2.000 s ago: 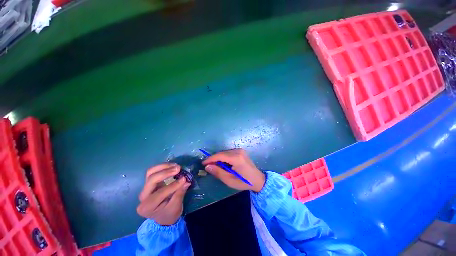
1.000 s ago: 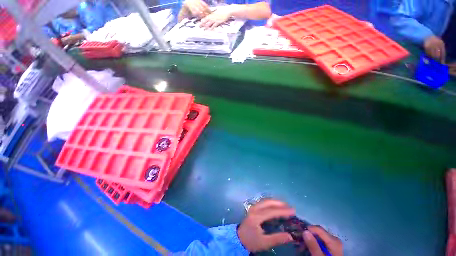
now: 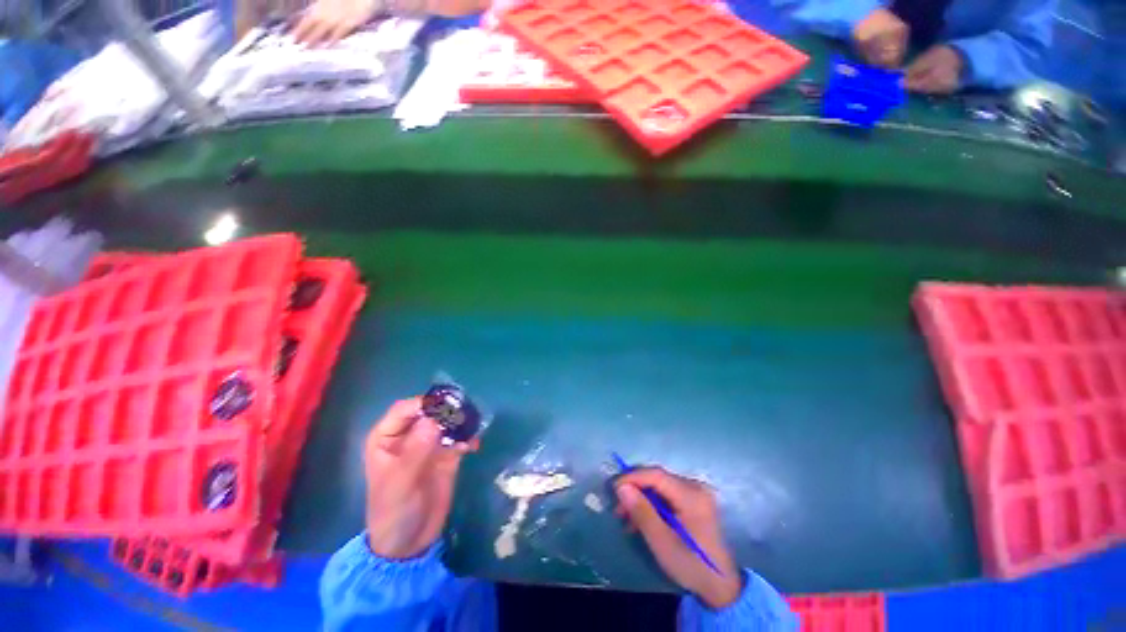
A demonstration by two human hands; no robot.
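My left hand [image 3: 411,479] is raised a little left of centre and pinches a small round dark watch-like unit [image 3: 452,414] with shiny silvery parts; clear film seems to stick out at its edge. My right hand [image 3: 677,519] holds a slim blue pick [image 3: 668,515] like a pen, its tip pointing up and left, apart from the unit. Between the hands, whitish crumpled scraps [image 3: 532,484] lie on the green bench [image 3: 617,358].
Stacked red compartment trays [image 3: 136,383] stand at left, two pockets of the top one holding dark round units. More red trays [image 3: 1050,420] stand at right. Across the bench are a tilted red tray [image 3: 654,56], a blue bin [image 3: 861,93], white packing [image 3: 315,74] and other people's hands.
The view has swung back from the left tray stack. My hands, together one second ago, are now apart. The unit is lifted in my left hand, and the whitish scraps are uncovered.
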